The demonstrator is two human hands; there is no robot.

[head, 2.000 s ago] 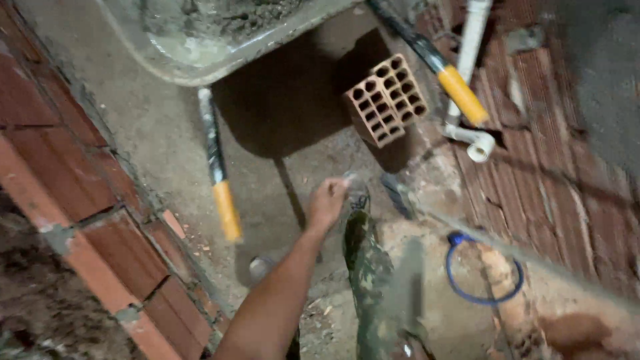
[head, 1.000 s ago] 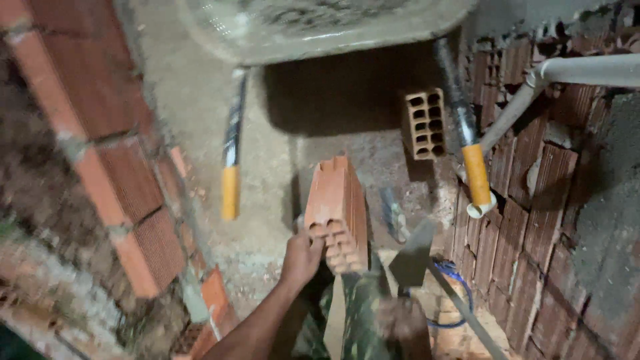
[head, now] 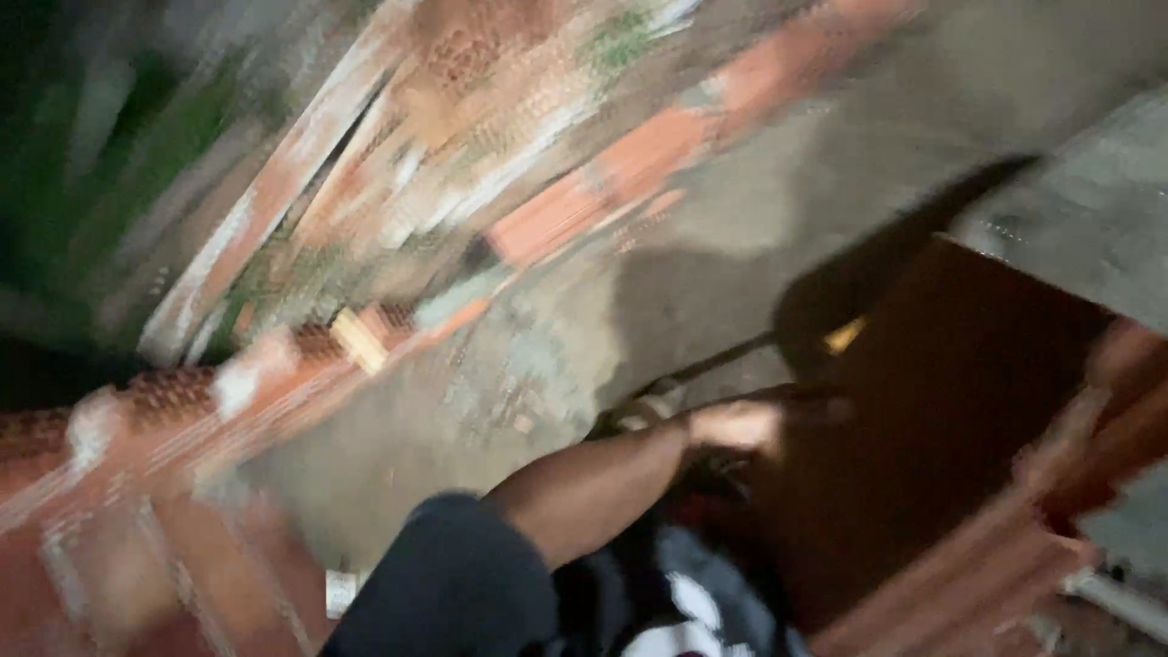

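Note:
The whole view is motion-blurred. My left hand (head: 744, 424) reaches in from the bottom centre, below a dark sleeve, with its shaded fingers against a large hollow clay brick (head: 912, 429). The brick is close to the camera and tilted, its broad face in deep shadow and its ribbed side lit at the lower right. The left hand appears to hold it, though the fingertips are hard to make out. My right hand is outside the view, and no trowel can be seen.
A low wall of red hollow bricks (head: 602, 182) runs diagonally beside the grey floor (head: 547, 365). Beyond it lie long boards (head: 283, 182) and rubble. A yellow handle tip (head: 844, 336) shows behind the held brick. A pale pipe (head: 1118, 598) is at the lower right.
The view has swung strongly toward the low brick wall. The brick in my left hand now appears much nearer the camera. My right hand and the trowel have left the view.

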